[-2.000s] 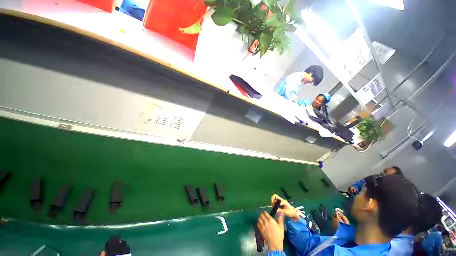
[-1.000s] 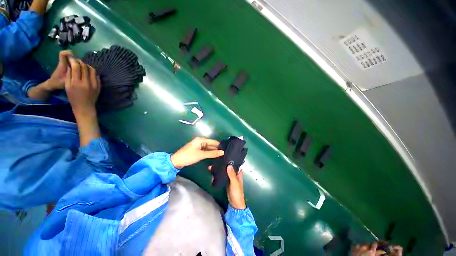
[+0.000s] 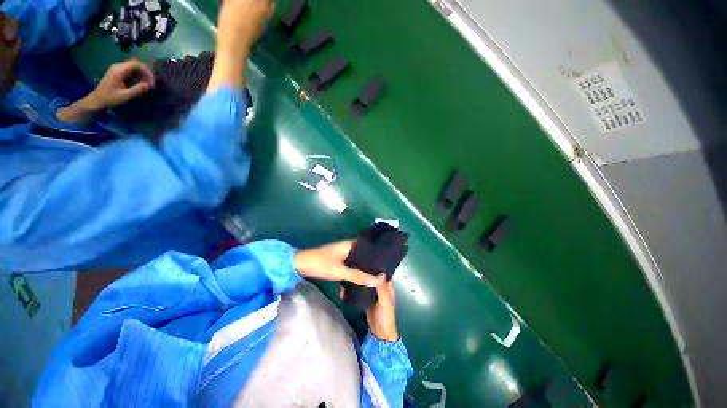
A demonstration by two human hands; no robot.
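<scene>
A stack of dark flat pieces (image 3: 378, 253) is between my hands, with uneven, slightly fanned upper edges. My left hand (image 3: 331, 261) comes from the left and grips the stack's left side, thumb across its lower front. My right hand (image 3: 383, 309) holds the stack's lower right side, its fingertips meeting my left thumb. The fingers behind the stack are hidden. A small white piece (image 3: 387, 223) shows just beyond the stack.
Narrow dark pieces (image 3: 367, 96) lie spaced on the green strip (image 3: 430, 119). White strips (image 3: 508, 331) lie on the glossy green surface. At left, a neighbour's arm (image 3: 233, 48) reaches over a ribbed dark pile (image 3: 179, 84); a black-and-white heap (image 3: 141, 21) lies beyond.
My hands have closed in around the stack, which looks more compact. The left neighbour's one arm has reached out toward the green strip. The head view has swung down from the room, then shifted slightly.
</scene>
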